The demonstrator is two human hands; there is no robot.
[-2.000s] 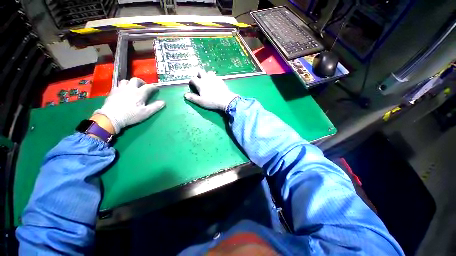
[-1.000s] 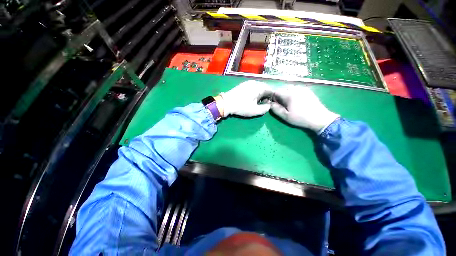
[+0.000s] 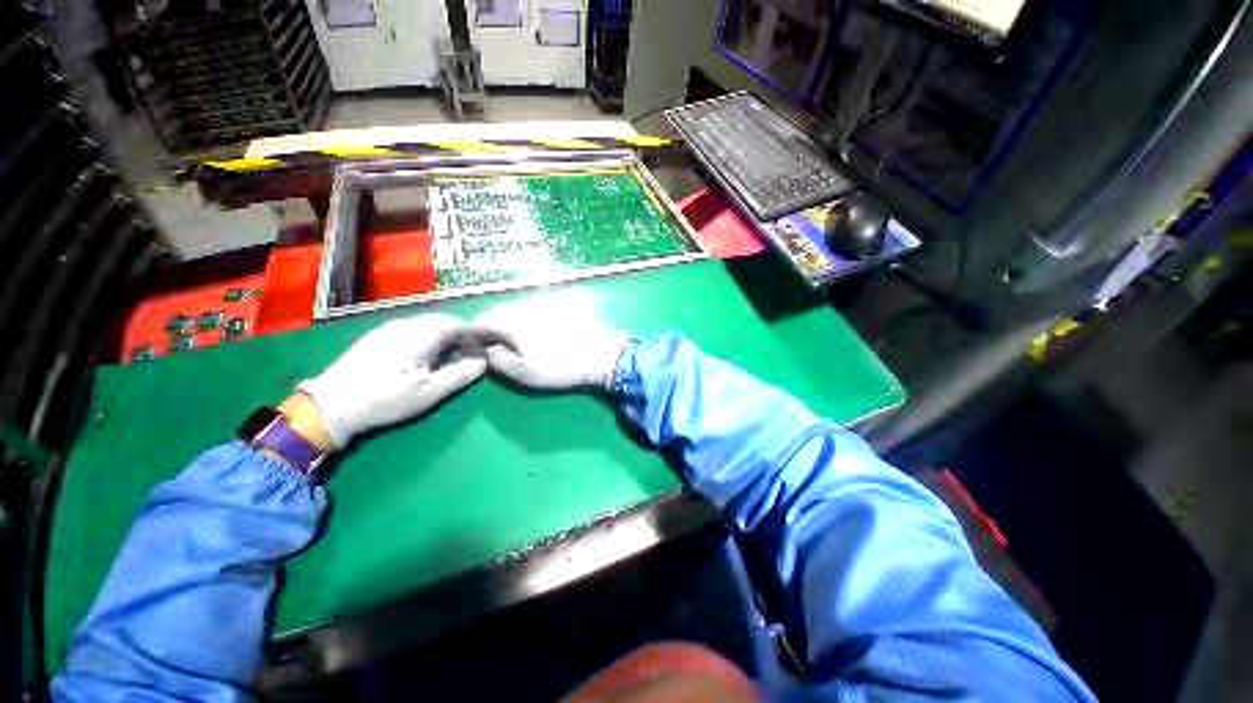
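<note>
A green circuit board [image 3: 591, 220] with a white-silver patterned left part lies in a thin silver-grey metal frame [image 3: 326, 268] behind the green bench top [image 3: 550, 467]. My left hand [image 3: 394, 374], in a white glove, rests on the bench top in front of the frame's left part. My right hand [image 3: 552, 343], also gloved, rests beside it. The fingertips of both hands meet, with fingers curled. I cannot tell whether anything small is between them.
Small green boards [image 3: 199, 326] lie on red matting [image 3: 151, 302] at the left. A keyboard [image 3: 763, 154] and mouse [image 3: 858, 227] are on a side shelf at the right. Dark racks [image 3: 227, 69] stand at the back left. A yellow-black striped edge [image 3: 454, 147] runs behind the frame.
Two seconds ago my hands were apart at the frame's front edge. They have come back onto the bench top and met. The view swung left, then right again.
</note>
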